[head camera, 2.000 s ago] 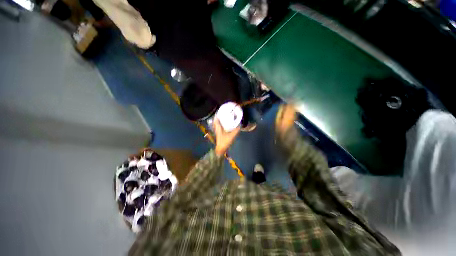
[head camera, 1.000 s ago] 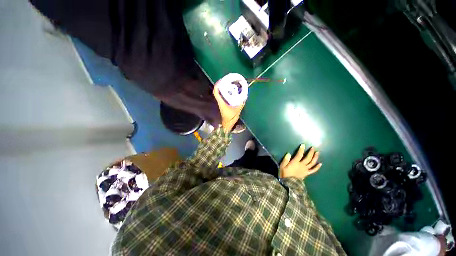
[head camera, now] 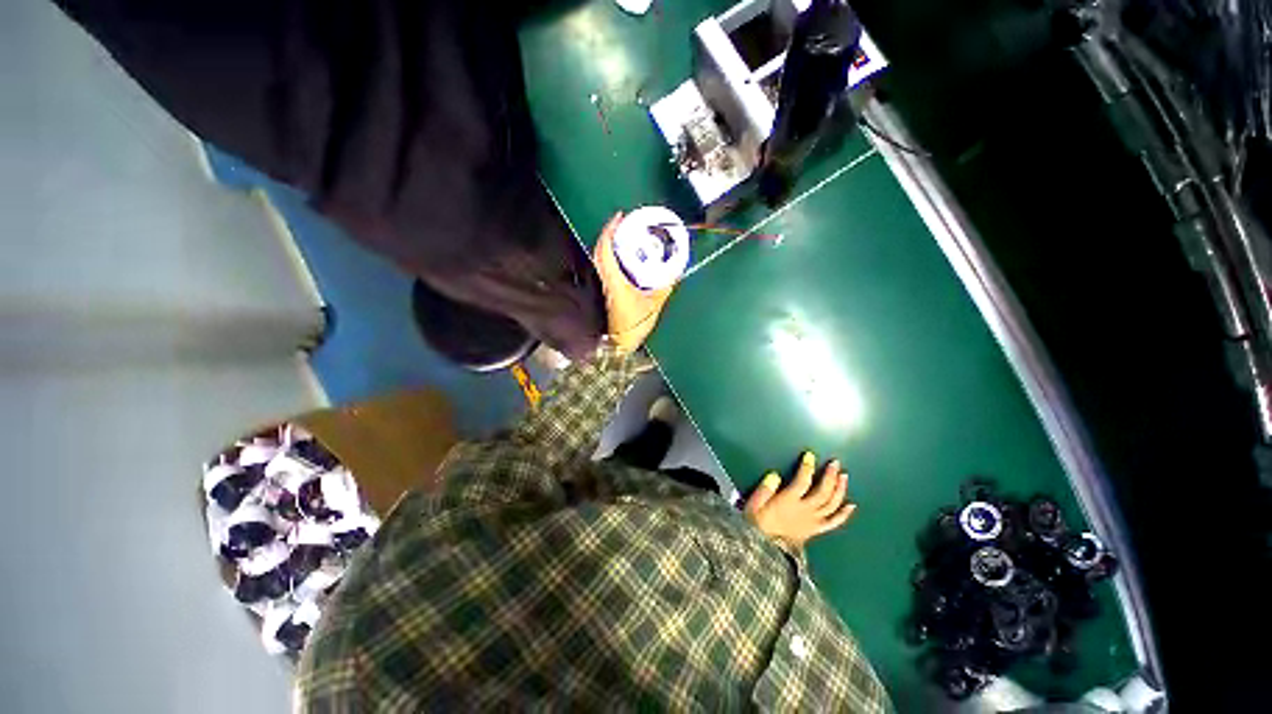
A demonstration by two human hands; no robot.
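Observation:
A white round camera head housing (head camera: 652, 248) is held up over the near edge of the green bench, its round face turned to the camera. Thin reddish lead wires (head camera: 732, 232) trail from it to the right, with a small light end. My left hand (head camera: 631, 300) grips the housing from below and the left side. My right hand (head camera: 799, 502) lies on the green bench top with its fingers apart, holding nothing, near the bench's near edge. Yellow coverings show on some fingertips.
A grey-white screw feeder (head camera: 714, 133) and black screwdriver (head camera: 816, 77) stand at the bench's top. Black ring parts (head camera: 997, 600) lie heaped at the right. A cardboard box (head camera: 398, 446) with white and black parts (head camera: 286, 523) is at lower left. A person in dark clothing (head camera: 377, 140) is beside a round stool (head camera: 467, 328).
The view has turned from floor to bench. My right hand, blurred beside the bench at first, now rests on it. My left hand still holds the housing, now at the bench edge.

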